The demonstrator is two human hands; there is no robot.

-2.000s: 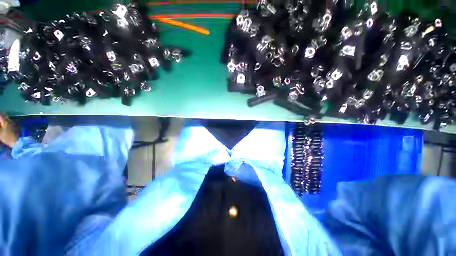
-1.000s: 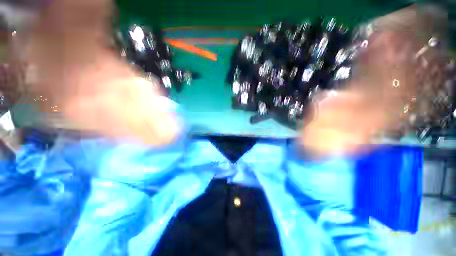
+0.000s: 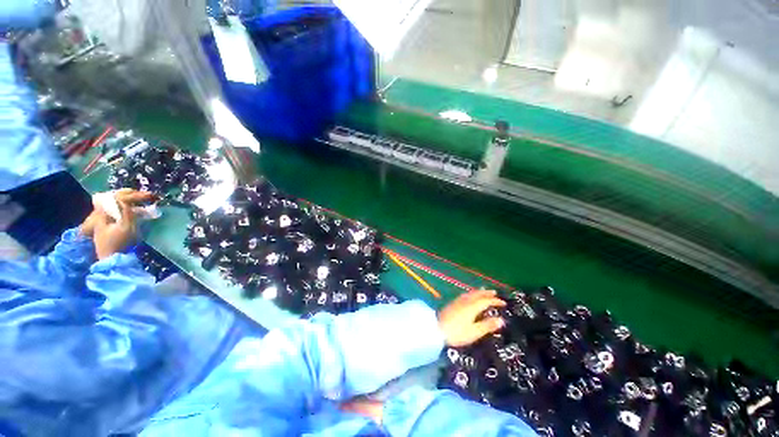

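Observation:
Small black parts with silver metal ends lie in a large pile [image 3: 589,367] at the lower right and another pile [image 3: 295,252] at the centre left. My left hand [image 3: 470,317] rests palm down on the near left edge of the right pile, fingers a little apart, with nothing seen in it. My left forearm crosses the bench in a light blue sleeve. Only a bit of my right hand [image 3: 366,408] shows at the bottom, below the left forearm; its fingers are hidden. An orange strip [image 3: 414,275] lies between the piles.
A dark green belt [image 3: 359,192] runs behind the piles, with a grey metal rail [image 3: 547,198] beyond it. A deep-blue bin [image 3: 307,72] stands across at the upper left. A coworker's hands [image 3: 115,224] are at the left, by the far pile. A metal post stands near the piles.
The view has swung left and up, showing the belt, rail and coworker. Both blurred hands were raised in front of the piles; now my left hand rests on the right pile.

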